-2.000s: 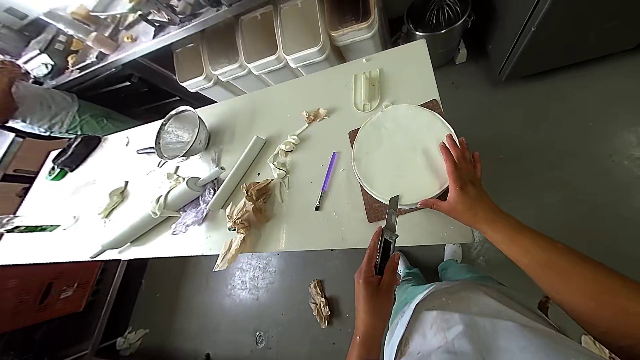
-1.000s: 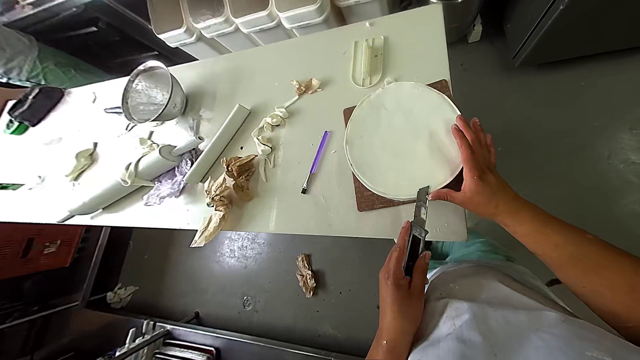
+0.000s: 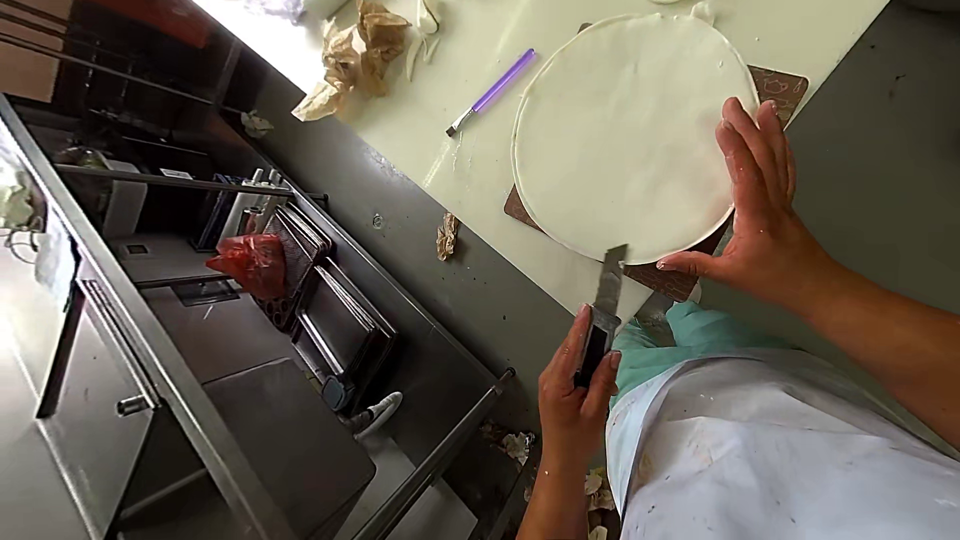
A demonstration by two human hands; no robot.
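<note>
My left hand (image 3: pixel 577 382) grips a utility knife (image 3: pixel 596 341), its long blade extended and pointing up at the near rim of a round, flat-topped piece covered in smooth white sheet, perhaps fondant (image 3: pixel 630 135). Whether the blade touches the rim cannot be told. My right hand (image 3: pixel 769 202) rests against the right edge of the round piece, fingers spread along its side and thumb at the near rim. Under the round piece lies a brown patterned board (image 3: pixel 671 279), with corners showing. A purple-handled flat brush (image 3: pixel 495 90) lies to the left on the pale tabletop (image 3: pixel 450 161).
Crumpled brown paper (image 3: pixel 367 52) and white scraps (image 3: pixel 426 19) lie on the table's upper left. Another crumpled piece (image 3: pixel 447 236) is on the floor. A metal rack (image 3: pixel 187 390) with trays (image 3: pixel 345 315) and a red plastic bag (image 3: pixel 255 262) stands at left. A person's shoe (image 3: pixel 382 412) shows beneath.
The view has swung down and turned a lot, bringing the metal rack in. The knife remains in my left hand near the round piece's near rim, and my right hand remains at its right edge.
</note>
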